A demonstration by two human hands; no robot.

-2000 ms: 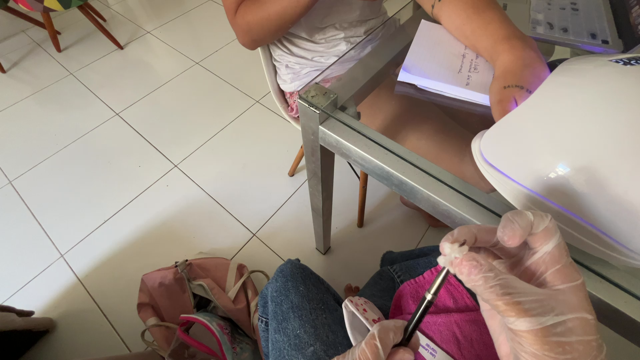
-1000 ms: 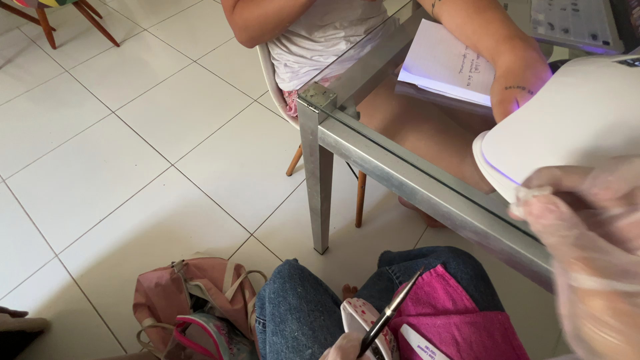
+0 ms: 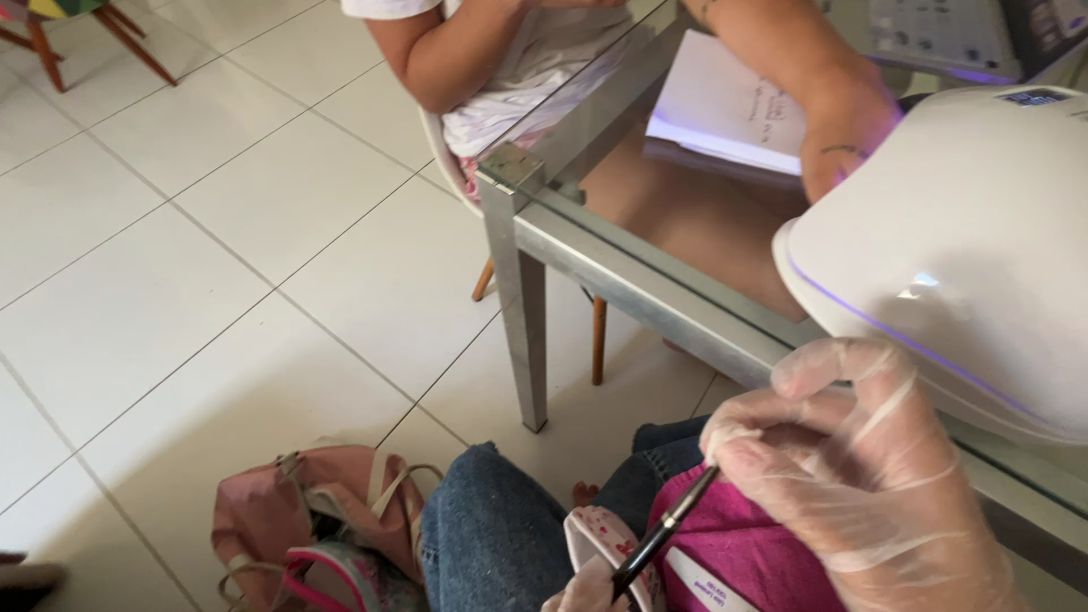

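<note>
My left hand (image 3: 586, 588), in a clear glove at the bottom edge, holds the black handle of a thin brush (image 3: 667, 527). The gloved thumb and forefinger of my right hand (image 3: 841, 459) pinch a small white wad (image 3: 733, 438) around the brush's tip, so the bristles are hidden. Under the brush, a pink cloth (image 3: 748, 544) lies on my lap with a white nail file (image 3: 704, 582) on it. Beside the cloth is a white item with a red pattern (image 3: 605, 529), partly hidden by my left hand. Another person's hand (image 3: 850, 140) reaches in behind the white nail lamp (image 3: 943, 229).
The lamp stands on a glass table with a metal frame (image 3: 654, 289). An open notebook (image 3: 731, 106) with handwriting and a clear case (image 3: 943, 38) lie farther back. Another person sits across the corner on a white chair (image 3: 446, 161). A pink bag (image 3: 297, 518) rests on the tiled floor.
My right hand has come back from beside the lamp to the brush tip, which was bare one second ago. My left hand still holds the handle. The other person's hand stays by the lamp.
</note>
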